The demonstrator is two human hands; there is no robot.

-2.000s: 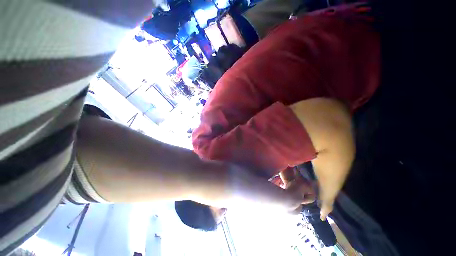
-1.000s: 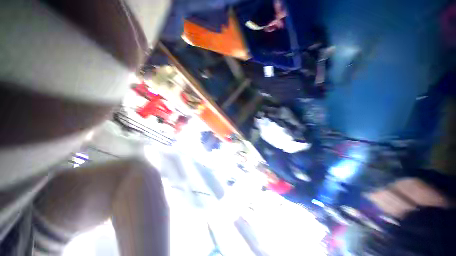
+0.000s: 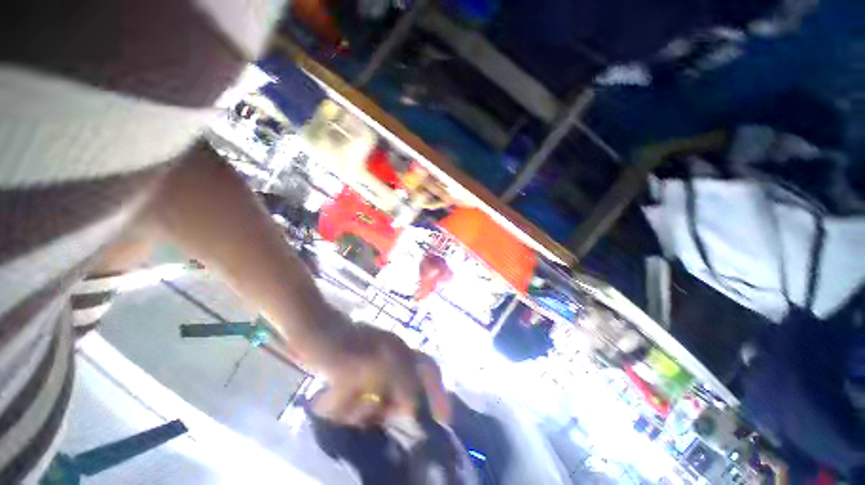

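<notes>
The view is blurred and steeply tilted. One bare forearm runs down from a striped sleeve at the left to a hand with a ring, which looks like my right hand (image 3: 379,379). Its fingers are curled at the top of a dark, cloth-like thing (image 3: 384,459), with a small pale patch by the fingers. The dark thing is cut off by the lower edge, and what it is exactly is unclear. My left hand is not in view.
A long table with a brown edge (image 3: 417,166) crosses diagonally, with red cloth (image 3: 360,223) and an orange area (image 3: 488,248) on it. A white bundle with dark straps (image 3: 749,242) lies at the right. Green fixtures (image 3: 223,330) show at lower left.
The view has swung; the person in red seen earlier is gone. The forearm, cut off before, now shows with its hand at the dark thing. The table edge shows longer.
</notes>
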